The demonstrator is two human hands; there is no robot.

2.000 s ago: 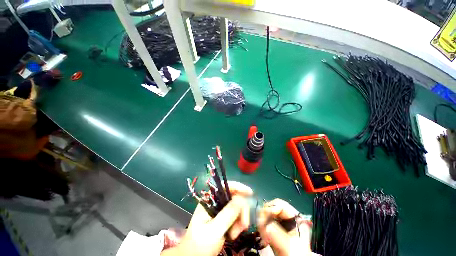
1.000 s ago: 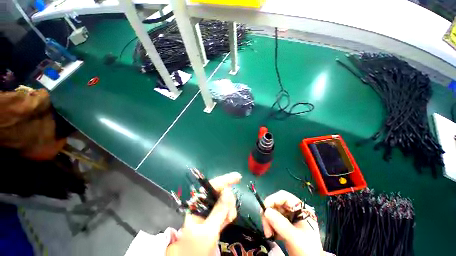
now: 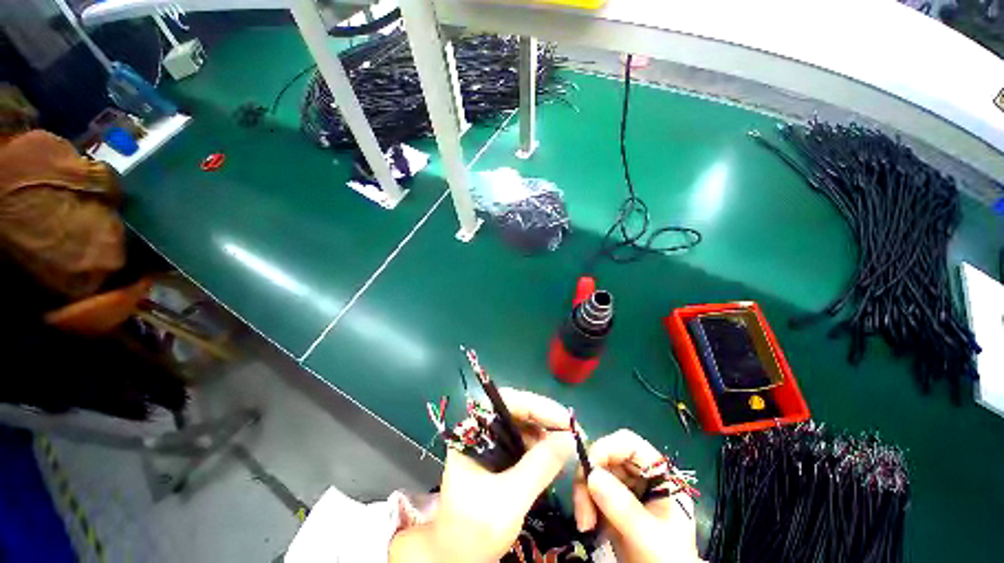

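My left hand holds a bunch of black multi-core cables at the bottom centre, with red, white and green wire ends showing above the fist. My right hand is just to its right. It holds a single black cable upright by thumb and finger, its tip close to my left fingertips. Other thin wire ends, white and red, stick out at the right side of my right hand. The lower parts of the cables are hidden behind the hands.
A red heat gun stands ahead; small pliers and a red-orange meter lie right of it. A neat cable bundle is at lower right, a looser pile beyond. A plastic bag lies near shelf legs. A person sits far left.
My left hand has come closer to my right, and its fingers now meet near the single cable's tip. That cable is more upright than one second ago. The view has shifted slightly.
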